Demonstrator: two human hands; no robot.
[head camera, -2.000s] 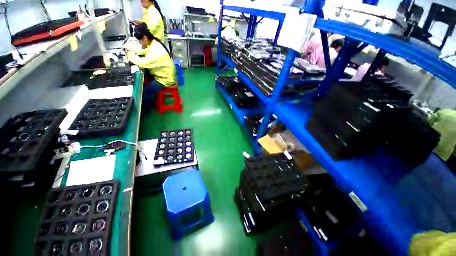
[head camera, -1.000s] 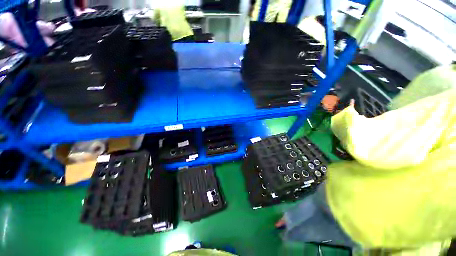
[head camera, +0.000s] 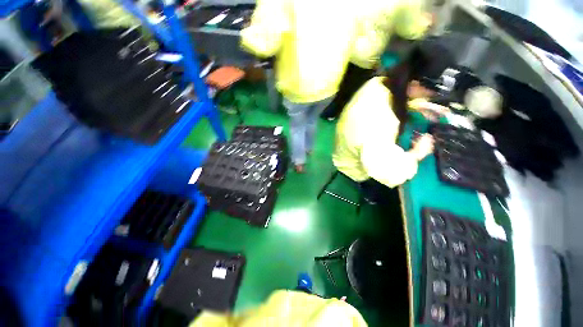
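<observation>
Neither of my hands can be made out. My yellow smock (head camera: 300, 311) shows at the bottom edge, and a tiny pinkish spot beside it is too small to identify. Nearest on the green bench mat at right is a black foam tray (head camera: 461, 274) with round watch units in its pockets, some with green displays. A second foam tray (head camera: 470, 158) lies further along the bench, in front of a seated worker. The picture is blurred.
Stacked trays (head camera: 240, 169) stand on the green floor, with another tray (head camera: 203, 281) nearer. A blue rack (head camera: 57, 172) holds a tall tray stack (head camera: 118, 86). A round black stool (head camera: 377, 265) is beside the bench. A seated worker (head camera: 374, 131) and a standing worker (head camera: 310, 57) are ahead.
The view has swung right, from the first bench past the blue rack to another bench. A seated worker, round stool and bench trays are now in view; the blue plastic stool has left it.
</observation>
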